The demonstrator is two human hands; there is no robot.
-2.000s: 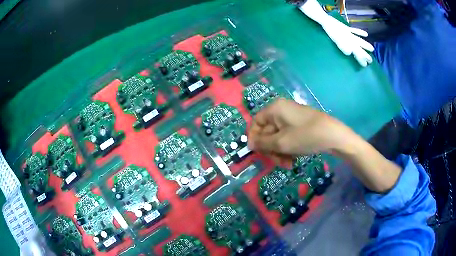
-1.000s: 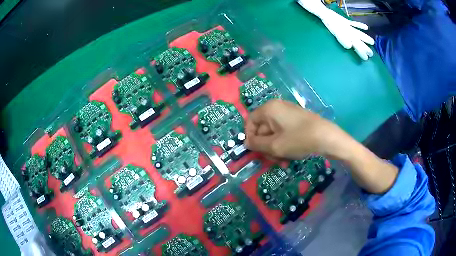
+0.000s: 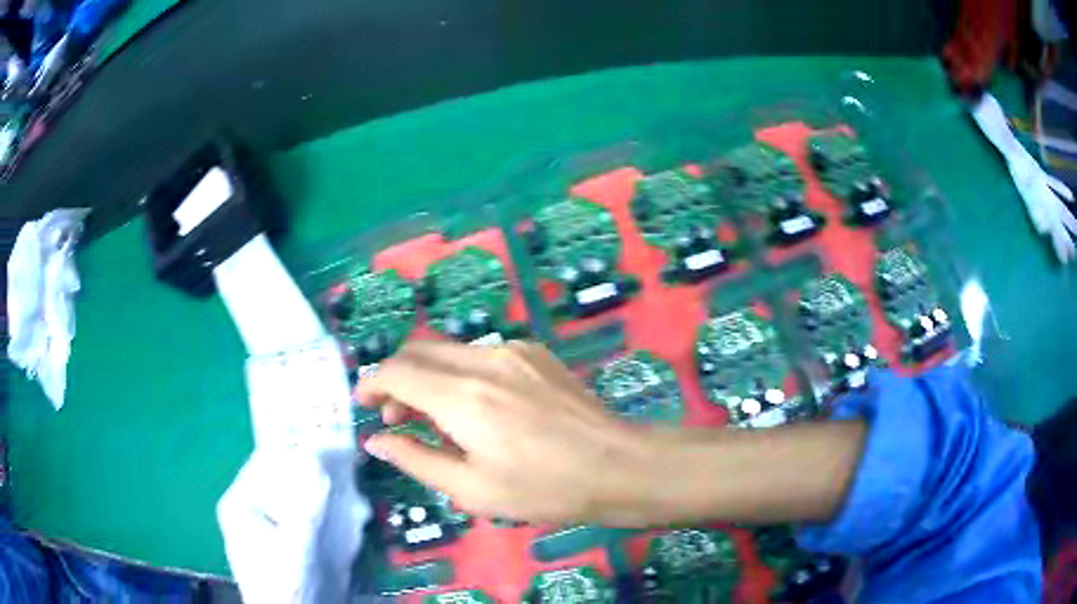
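Observation:
A clear tray point(image 3: 608, 345) of green circuit boards point(image 3: 576, 247) lies over red on the green mat. Many boards carry a small white label on a black edge part. A long white label strip point(image 3: 274, 295) runs from a black open box point(image 3: 213, 224) to my left hand point(image 3: 289, 519), which is in a white glove and holds its lower end. My bare right hand point(image 3: 484, 425) is over the left part of the tray, fingertips at the strip's right edge. Whether a label is on them is too small to tell. Boards under my right hand are hidden.
Crumpled white cloth or gloves point(image 3: 45, 301) lie at the far left. A flat white glove point(image 3: 1025, 171) lies at the upper right beside a red post point(image 3: 978, 41). A dark belt point(image 3: 532, 41) runs beyond the mat. Blue clothing shows at the lower left edge.
The view has swung left, bringing the black box and my gloved left hand clearly into view. My right hand has moved from the tray's right part to the strip.

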